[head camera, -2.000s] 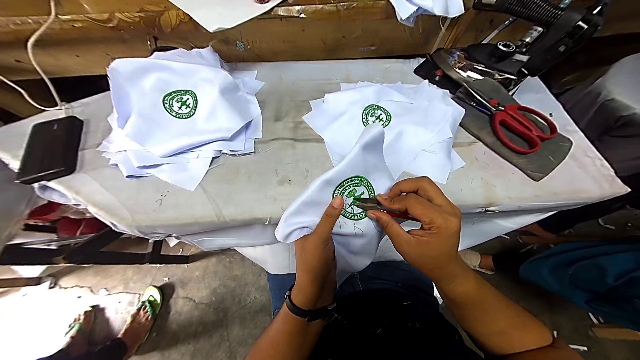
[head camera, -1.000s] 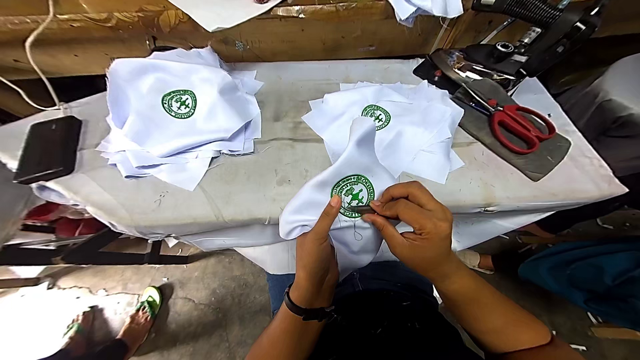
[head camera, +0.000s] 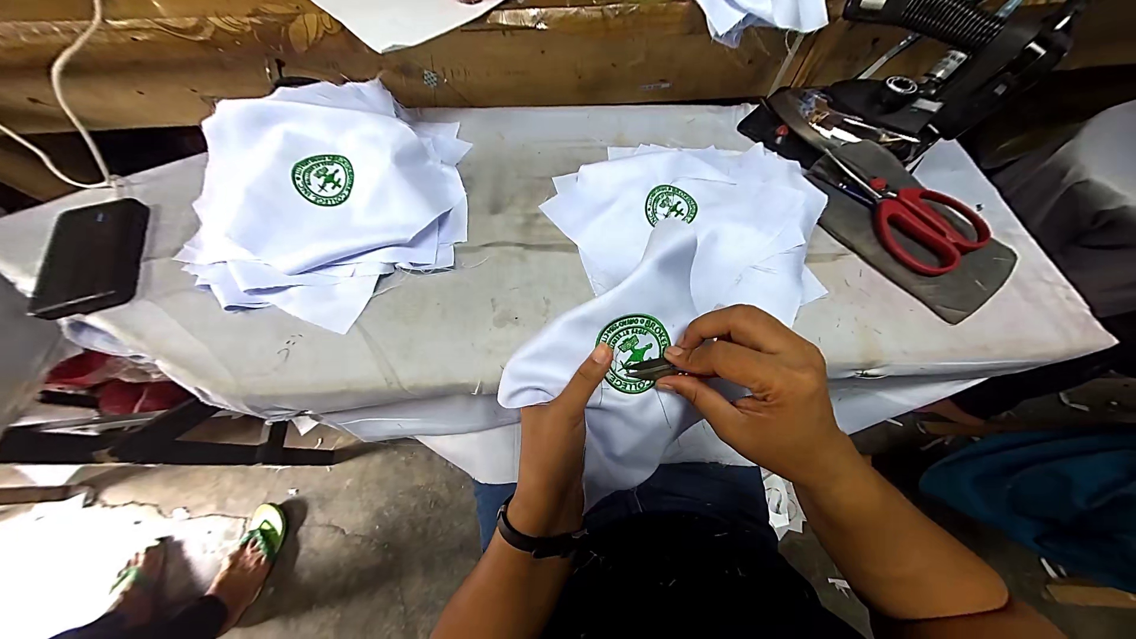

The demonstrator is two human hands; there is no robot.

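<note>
My left hand (head camera: 559,426) grips a white fabric piece (head camera: 568,342) from below, its thumb on top at the left edge of a round green embroidered emblem (head camera: 635,353). Between the thumb and fingers of my right hand (head camera: 754,382) is a small dark metal tool, perhaps thread snips (head camera: 652,368), its tip over the emblem. Behind the held piece lies a loose pile of white fabric pieces (head camera: 754,195) with a like emblem on top. Another such pile (head camera: 328,222) lies at the left.
Red-handled scissors (head camera: 923,231) rest on a dark grey pad at the right of the cloth-covered table (head camera: 497,311), near black equipment (head camera: 958,80). A black power bank (head camera: 89,257) with a white cable nearby lies at the left edge. Another person's sandalled feet (head camera: 240,568) are at lower left.
The dark tool showed over the emblem two seconds ago, was mostly hidden by my right fingers one second ago, and shows over it again. My left hand keeps its hold on the fabric.
</note>
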